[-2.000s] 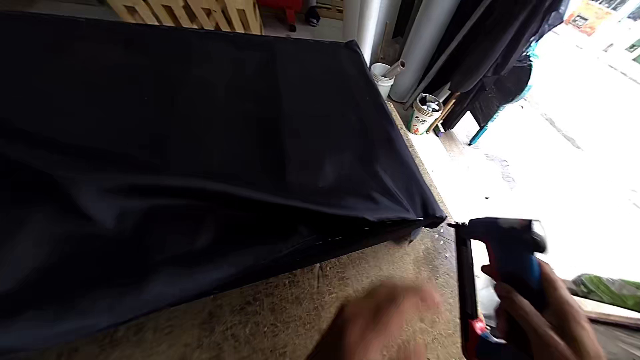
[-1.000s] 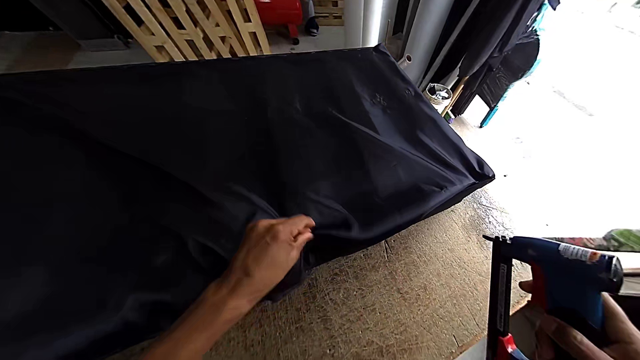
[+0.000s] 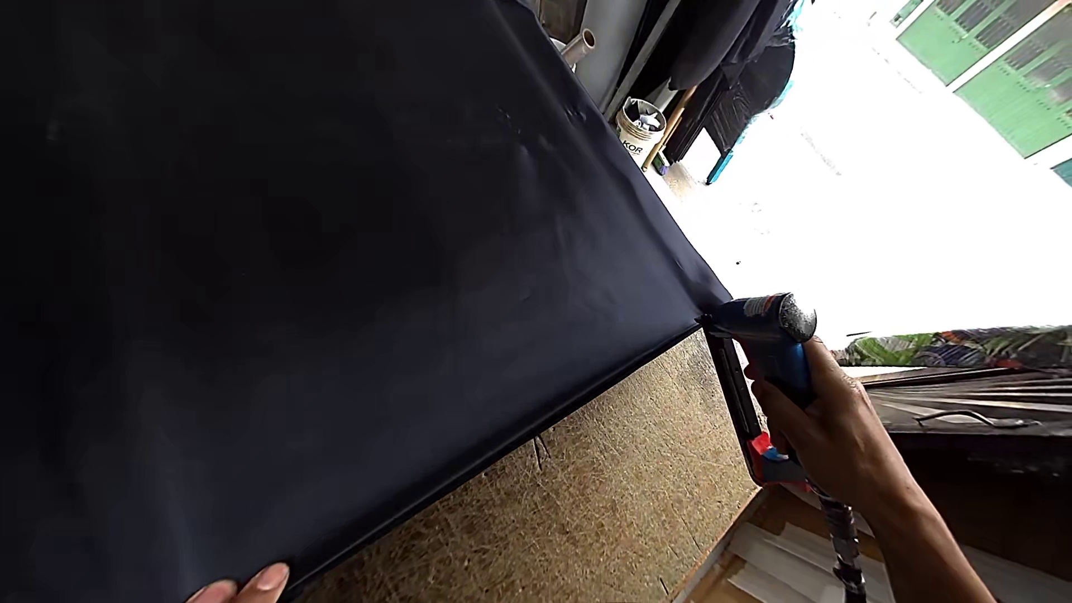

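Note:
Dark fabric covers a large flat panel whose near edge runs from the bottom left up to a corner at the right. My right hand grips the handle of a blue and black pneumatic stapler, its nose touching the fabric at that corner. A hose hangs from the stapler's lower end. Only fingertips of my left hand show, at the bottom edge of the view, on the fabric near the panel's edge; the rest of that hand is out of view.
The panel lies on a worn fibrous board. Beyond it stand a white bucket with things in it, a cardboard tube and dark draped material. At the right are a patterned cloth and a dark drawer with a metal handle.
The stapler has moved onto the panel's corner from beside it. My left hand, earlier pinching the fabric farther in, is now low at the near edge. Folds in the fabric look flatter.

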